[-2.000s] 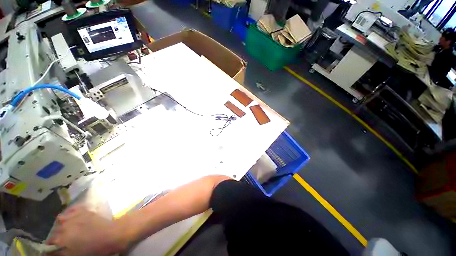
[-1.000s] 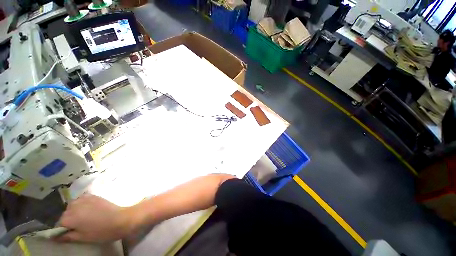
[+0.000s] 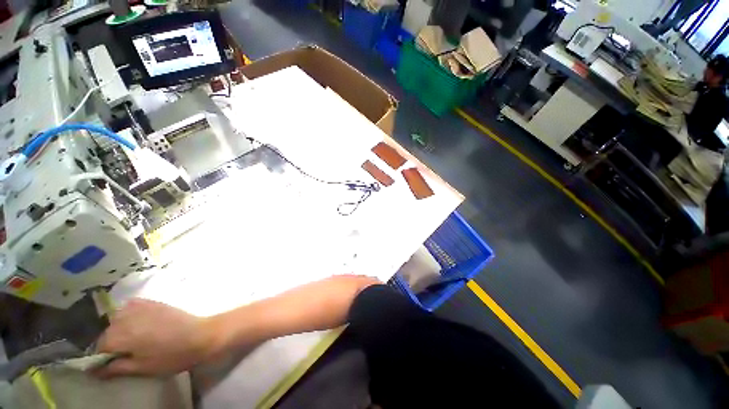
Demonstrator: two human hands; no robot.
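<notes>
A beige bag body (image 3: 104,390) with a bright yellow strip lies at the lower left, cut off by the frame's edge. My right hand (image 3: 152,339) grips its upper edge, fingers bent over the fabric, just below the sewing machine head (image 3: 68,248). The fingertips are partly hidden. My left hand is not in view. The needle area beside the head is hard to make out. The white machine table (image 3: 272,232) is strongly glared out.
Three red-brown leather patches (image 3: 417,183) and a looped black cord (image 3: 349,206) lie on the table's right. A control screen (image 3: 177,49) and cardboard box (image 3: 352,84) stand behind. A blue crate (image 3: 472,254) is below the right edge. A person (image 3: 710,100) is at far right.
My right hand has shifted slightly up and right from its earlier place. More of the beige bag body shows below it at the lower left.
</notes>
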